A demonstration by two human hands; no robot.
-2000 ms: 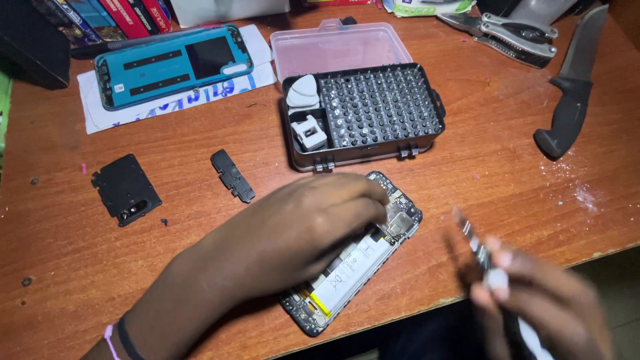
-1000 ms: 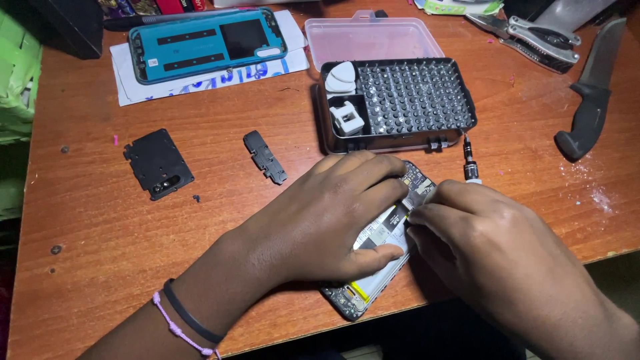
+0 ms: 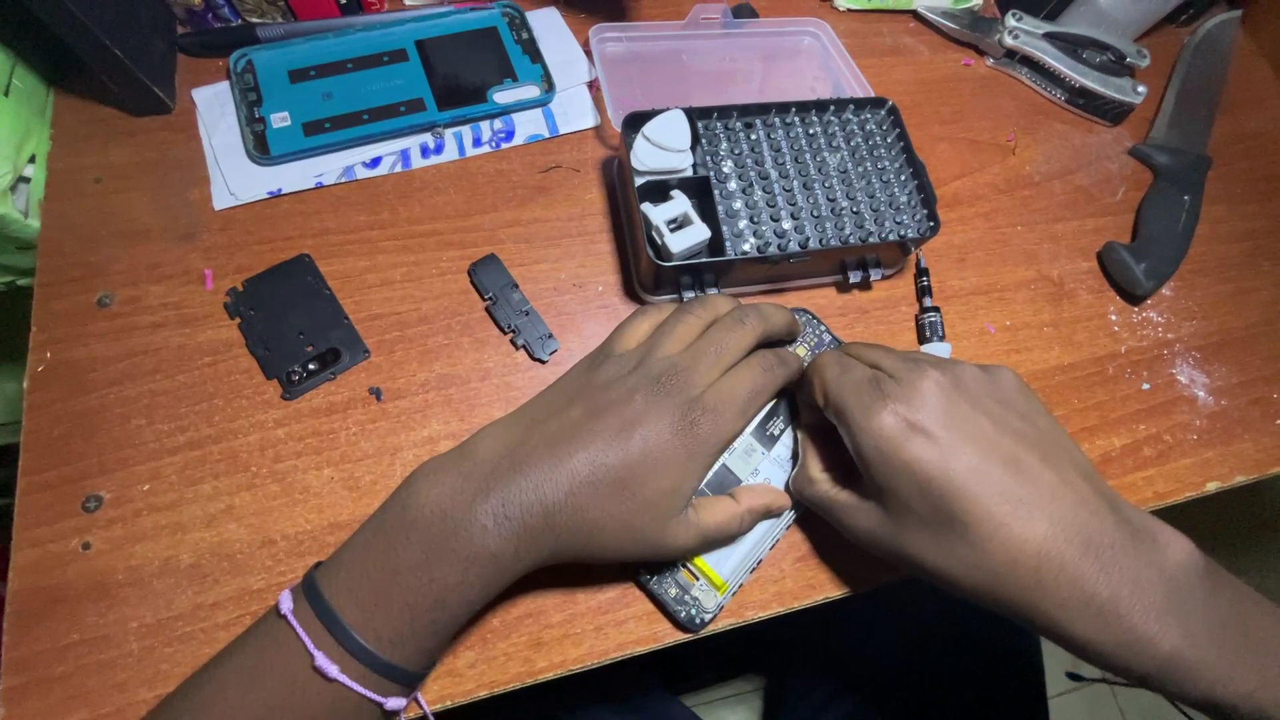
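Observation:
An opened smartphone, its battery (image 3: 745,535) and circuit boards exposed, lies at a slant near the table's front edge. Across it rests my left hand (image 3: 655,430), gripping the phone's body with thumb on the battery and fingers near the upper end. My right hand (image 3: 900,440) has its fingertips bunched at the phone's right edge by the main board; whether they pinch something is hidden. Just beyond this hand a precision screwdriver (image 3: 929,310) lies against the bit case (image 3: 790,260). A black cover plate with camera lenses (image 3: 300,325) and a narrow black plastic bracket (image 3: 512,307) lie to the left.
At the back left, a teal phone back cover (image 3: 365,90) rests on white paper (image 3: 225,170). The case's clear lid (image 3: 730,60) lies behind it. A multi-tool (image 3: 1070,60) and a black-handled knife (image 3: 1170,200) lie at the right. Small screw-like bits (image 3: 375,393) sit beside the cover plate.
The screwdriver was in my right hand two seconds ago and now lies by the bit case. My right hand has moved left onto the phone. My left thumb now rests over the battery.

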